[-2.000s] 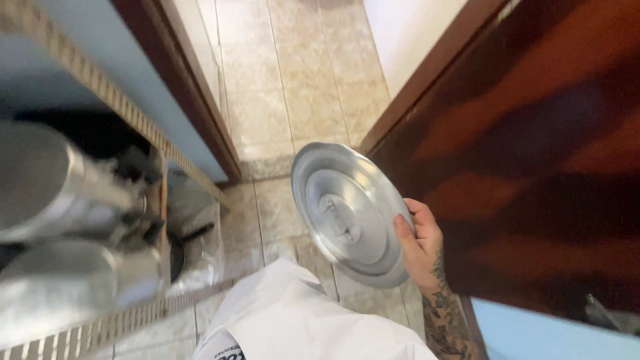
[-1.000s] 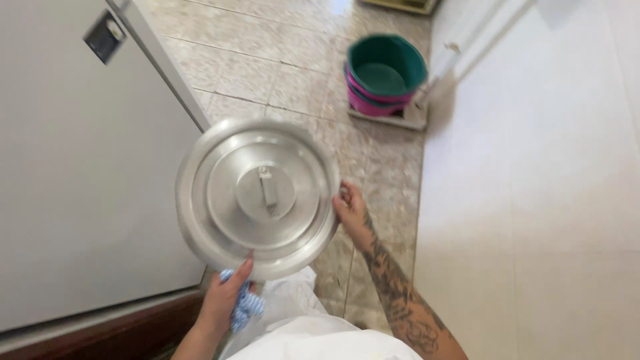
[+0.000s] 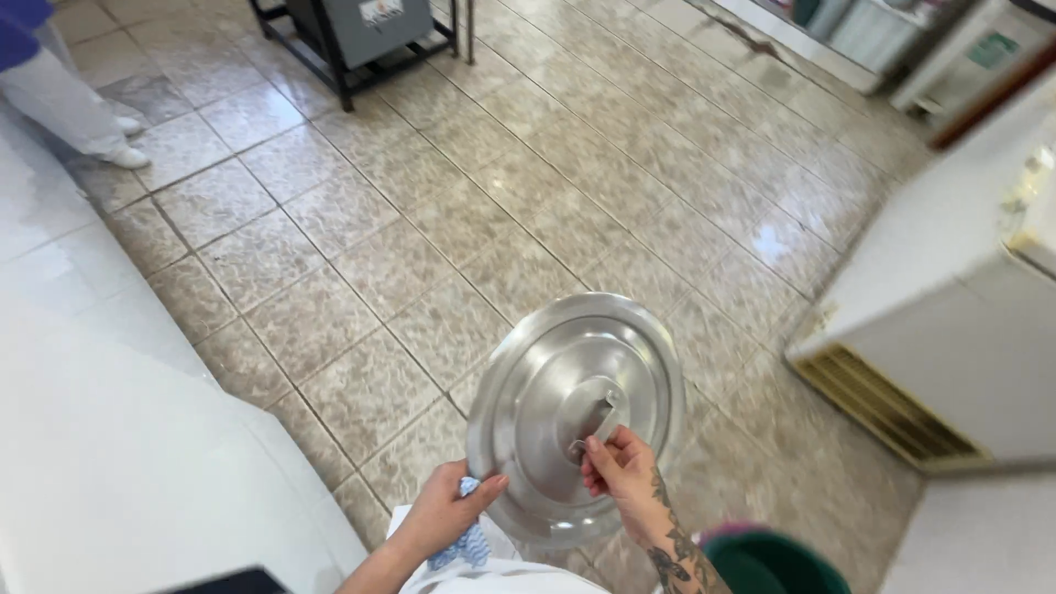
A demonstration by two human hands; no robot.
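A round metal pot lid [image 3: 540,379] is held tilted in front of me, handle side up, over the tiled floor. My right hand [image 3: 623,474], on a tattooed forearm, has its fingers closed on the lid's strap handle [image 3: 609,422]. At the lid's lower left rim is my left hand [image 3: 454,507], thumb on the upper face, with a blue-and-white cloth [image 3: 466,540] bunched in the same grip. The fingers under the rim are hidden.
A green bucket [image 3: 767,565] stands low at the right, beside a white appliance [image 3: 907,371] with a yellowed vent grille. A white wall [image 3: 124,396] runs along the left. Farther off are a grey machine on a black metal frame [image 3: 371,33] and a person in white trousers [image 3: 66,99].
My right hand has shifted from the lid's rim to its handle. The left hand, out of view two seconds ago, stays at the rim with the cloth. The view has moved into a wider tiled room.
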